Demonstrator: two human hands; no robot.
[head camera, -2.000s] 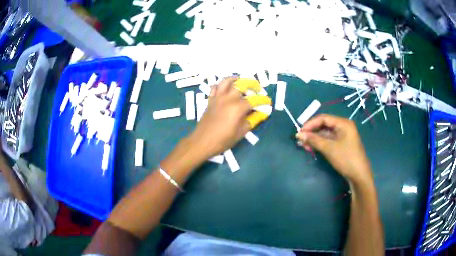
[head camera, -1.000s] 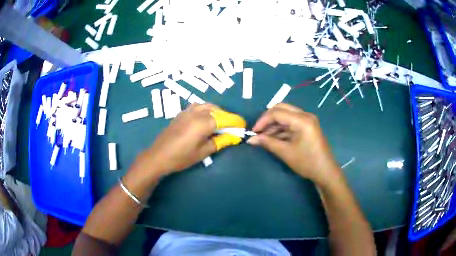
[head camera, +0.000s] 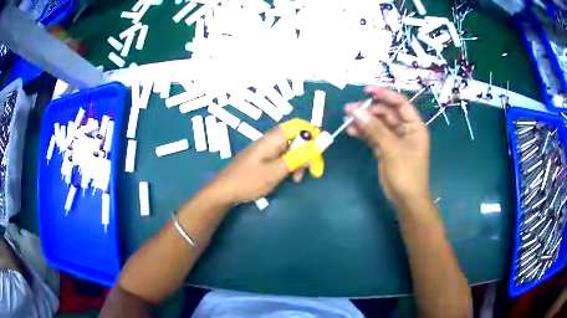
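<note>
My left hand (head camera: 273, 155), with yellow finger cots, is shut on white sleeves (head camera: 324, 140); a dark round end shows between its fingers. My right hand (head camera: 391, 133), with bare fingers, holds a thin pale stem (head camera: 342, 127). The stem slants down to the left, and its lower end meets the open end of a held white sleeve. Whether it is inside the sleeve I cannot tell. More white sleeves (head camera: 171, 148) lie loose on the green bench top (head camera: 336, 236).
A bright heap of white sleeves (head camera: 267, 43) is at the back, with thin stems (head camera: 467, 118) at its right. A blue tray (head camera: 81, 242) with white pieces is at left. Another blue tray (head camera: 511, 205) holds slim silvery pieces at right. A neighbour's sleeve (head camera: 18, 295) shows lower left.
Since one second ago, my right hand has moved up and right, and a length of stem now shows between the hands. My left hand has turned, showing a dark round end.
</note>
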